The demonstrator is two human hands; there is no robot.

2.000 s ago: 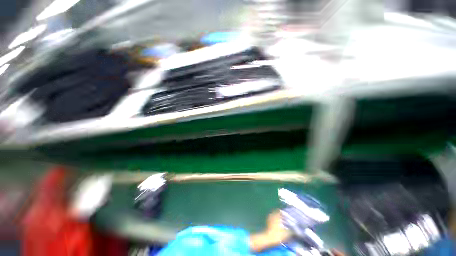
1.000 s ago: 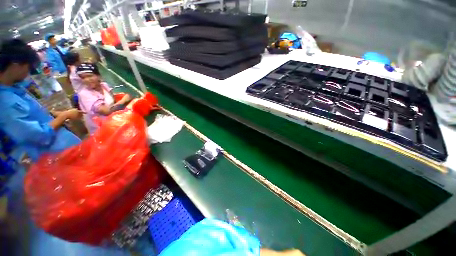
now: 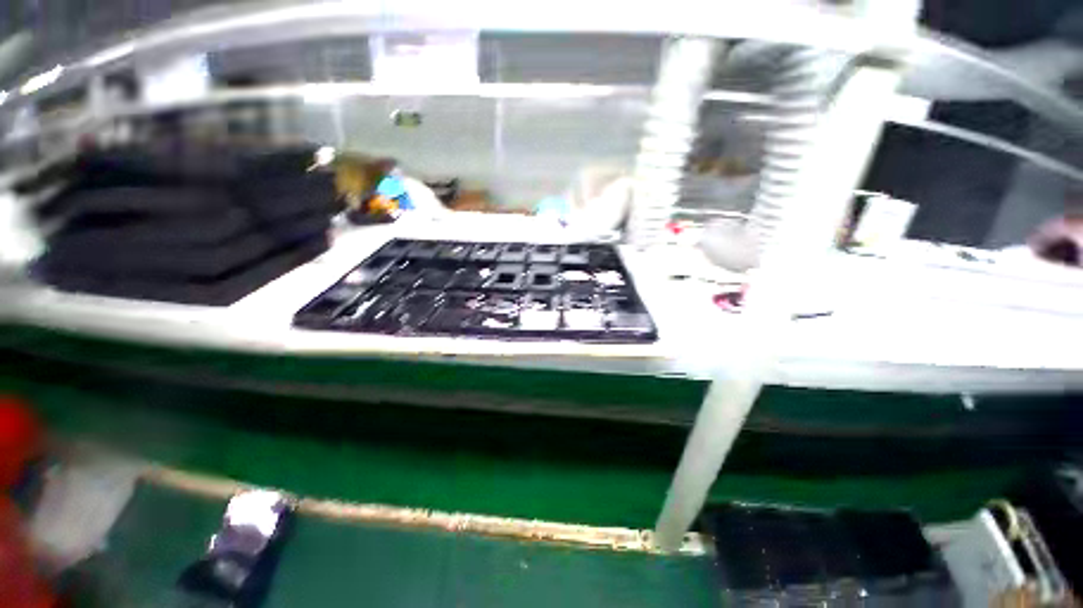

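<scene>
No hand of mine shows in the head view. The dark green bench [image 3: 499, 576] runs along the bottom edge. A dark pouch with a whitish, shiny top part [image 3: 244, 534] lies on it at the lower left. A black tray or tray stack [image 3: 825, 552] sits on the bench at the lower right, cut off by the bottom edge. The picture is blurred, so fine detail is hidden.
A black blister tray [image 3: 475, 291] lies on the white upper shelf [image 3: 950, 321]. A thick black stack [image 3: 178, 226] stands left of it. A white post [image 3: 710, 463] rises between shelf and bench. Part of a red bag [image 3: 18, 511] shows at the left edge.
The view has swung to the right. The red bag has slid to the left edge, and the black trays at lower right have come into view. The blue-sleeved arm has left the picture.
</scene>
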